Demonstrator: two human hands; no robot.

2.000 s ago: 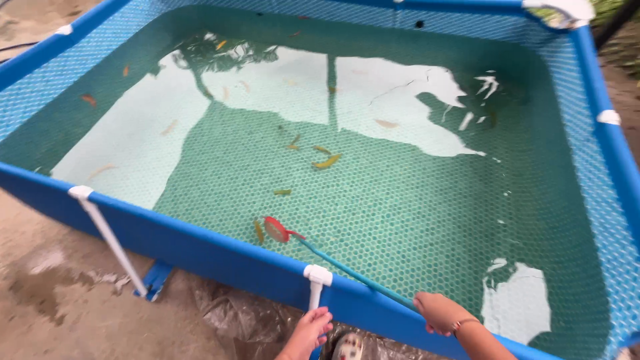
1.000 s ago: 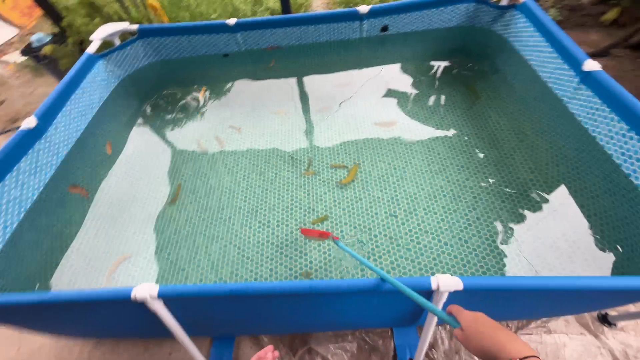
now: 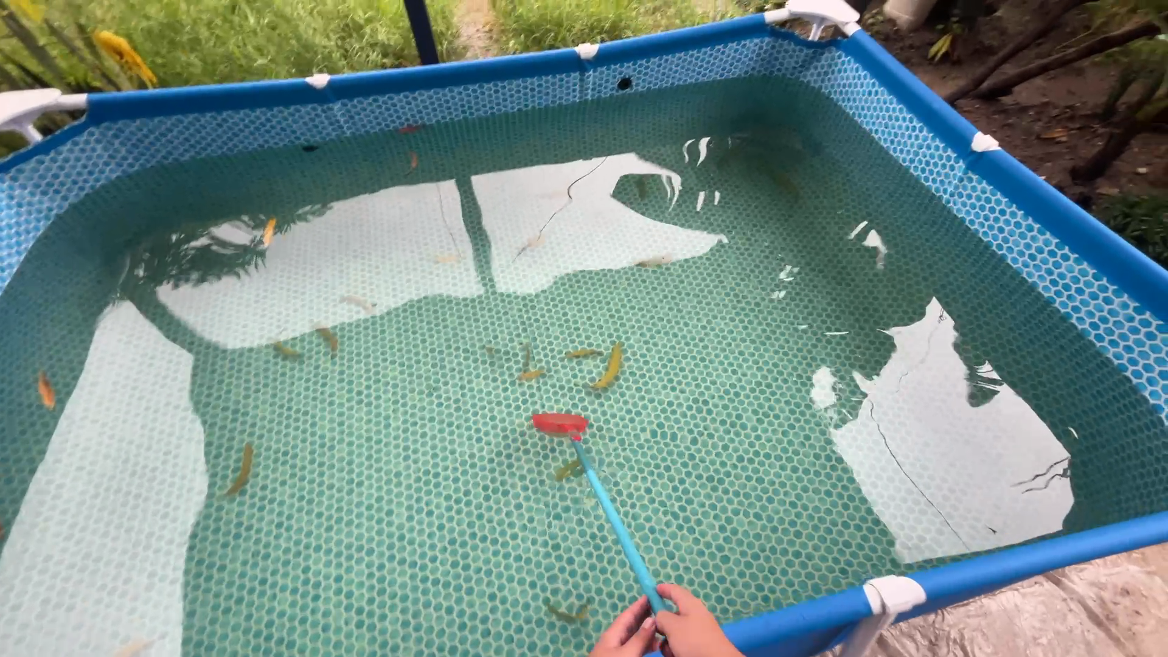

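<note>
At the bottom of the head view, my right hand [image 3: 692,625] is closed around the blue pole [image 3: 620,525] of a small net. My left hand [image 3: 628,630] touches the same pole right beside it, fingers curled at its lower end. The pole slants up and left over the water to the red net head [image 3: 559,424], which lies at the water's surface. Just beyond the net swims a yellow fish [image 3: 610,365], with several smaller fish near it. Another fish [image 3: 569,469] is close to the pole, and a further one [image 3: 240,470] is at the left.
The frame pool's blue rim [image 3: 1031,547] runs along the near right, with a white pipe joint [image 3: 894,595] on it. Orange fish [image 3: 46,391] are in the left part. Bright reflections cover parts of the water. Grass [image 3: 301,36] and branches lie beyond the pool.
My left hand, low by the pool's near edge and off the pole before, has come to the pole beside my right hand. The net head has moved farther out from the near rim. The view has shifted.
</note>
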